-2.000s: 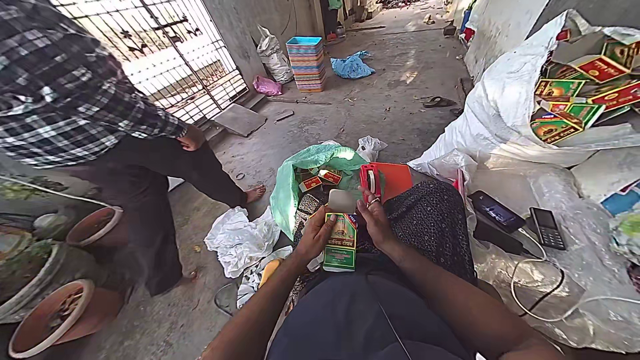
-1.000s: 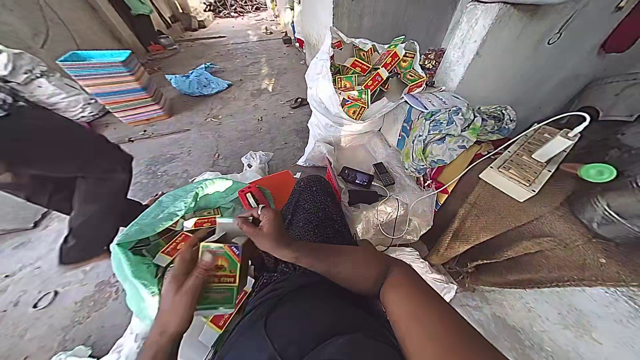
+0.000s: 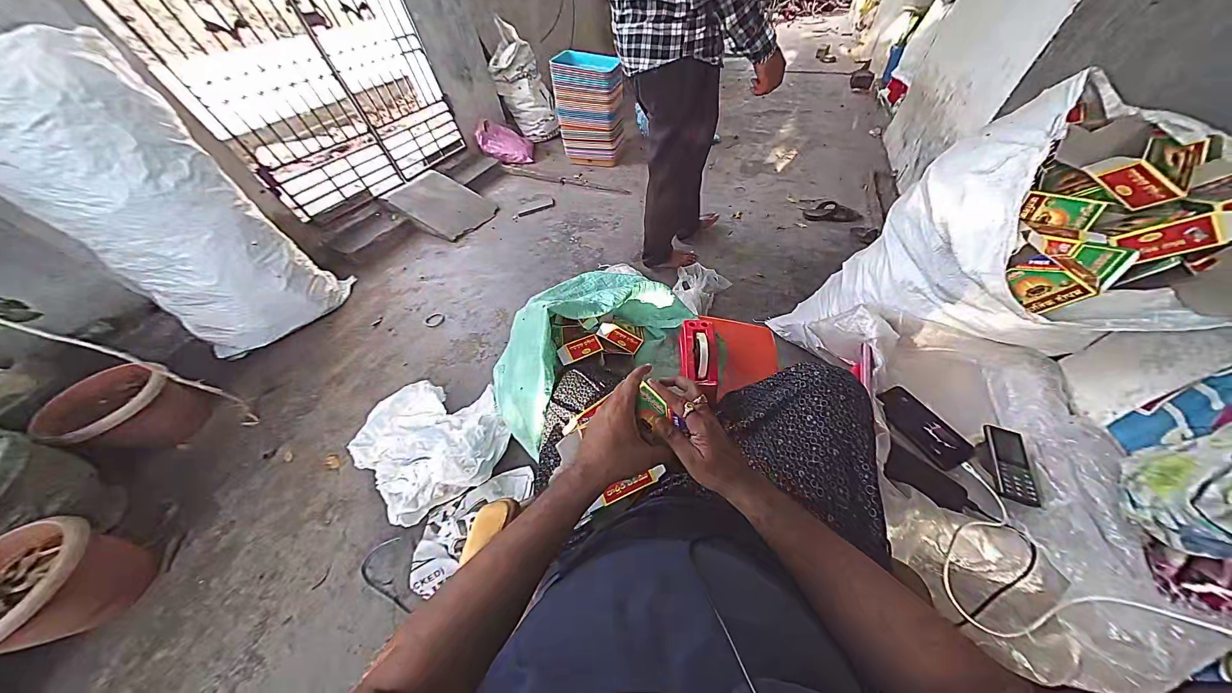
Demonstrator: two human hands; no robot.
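Observation:
Over my lap, my left hand [image 3: 618,433] and my right hand [image 3: 707,443] hold a small printed cardboard box [image 3: 654,402] between them, its surface partly hidden by the fingers. Another printed box [image 3: 630,488] lies on my lap below the hands. Just beyond them a green plastic bag [image 3: 527,371] stands open with several red and yellow boxes [image 3: 580,347] inside. A red tape dispenser [image 3: 700,354] with a pale roll rests at the right of the bag, against an orange-red flat piece [image 3: 751,348].
At the right, a white sack [image 3: 924,231] is full of printed boxes. A smartphone [image 3: 926,426], a keypad phone [image 3: 1011,465] and a white cable [image 3: 948,568] lie on clear plastic. Clay pots [image 3: 125,404] stand left. A person [image 3: 679,115] stands near stacked trays [image 3: 586,111].
The person, at the left two seconds ago, is now farther off near the stacked trays. My hands have come together around a box. The view has swung back left since one second ago.

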